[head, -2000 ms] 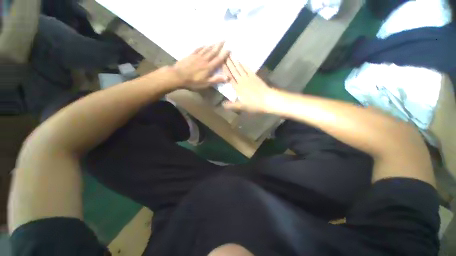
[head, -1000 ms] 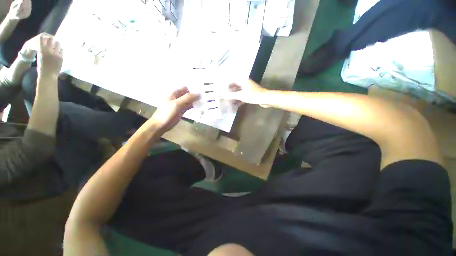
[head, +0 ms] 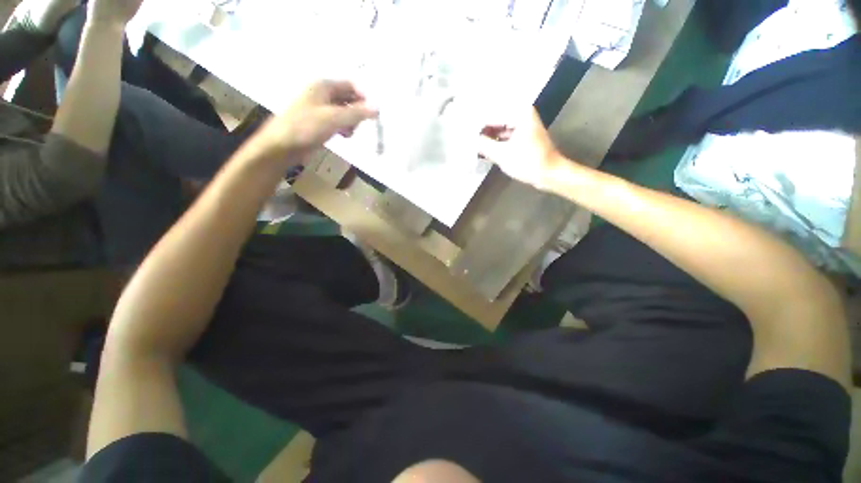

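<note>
The white table top [head: 451,193] lies in front of me, its near corner pointing at me, strongly washed out by glare. My left hand [head: 326,115] is over its left edge, fingers bent and thumb and fingertips close together. My right hand [head: 519,146] is near its right edge, fingers curled towards the left hand. Faint grey shadows show on the white between the hands. The glare hides whether a thin white paper is held between them.
Wooden pallet planks [head: 481,255] stick out below the white top. White pieces [head: 604,28] lie at its far right. A neighbour's arm [head: 90,85] is at the far left. A pale blue wrapped bundle [head: 774,174] is at the right, by a dark trouser leg [head: 736,108]. The floor is green.
Two seconds ago both hands pressed together near the table corner. One second ago they held a printed white paper there. Now they are wider apart, and its print no longer shows.
</note>
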